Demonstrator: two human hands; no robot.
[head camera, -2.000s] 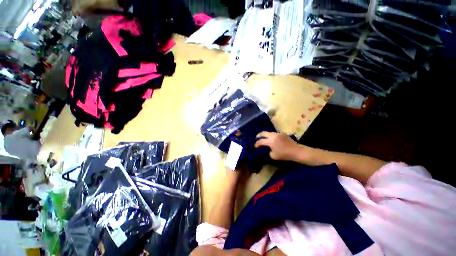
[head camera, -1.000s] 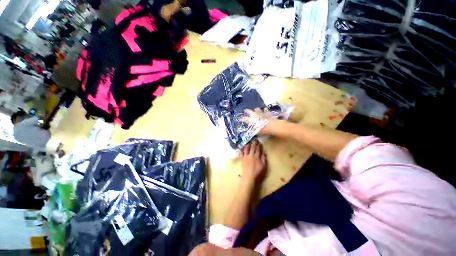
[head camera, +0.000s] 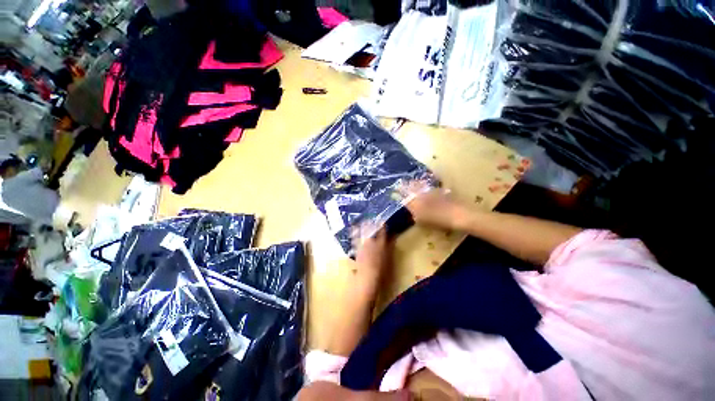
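Note:
A navy garment in clear shiny film, the bagged garment (head camera: 357, 160), lies tilted on the light wood table in front of me. A small white label shows through the film, and matt dark cloth shows at its near edge. My left hand (head camera: 368, 241), blurred, is at the bag's near left corner with its fingers on the film. My right hand (head camera: 430, 207), also blurred, grips the film at the near right edge. Parts of that edge are hidden by my fingers.
Loose bagged garments (head camera: 196, 313) lie at the left. A black-and-pink garment heap (head camera: 188, 102) is at the far left. Empty polybags (head camera: 439, 66) and a tied bundle (head camera: 588, 78) are at the far right. Small dark snips (head camera: 314, 91) lie beyond the bag.
The garment's bag has been drawn down over it and now lies flatter and longer. My left hand has moved from the bare table onto the bag's near corner. My right hand is at its near edge.

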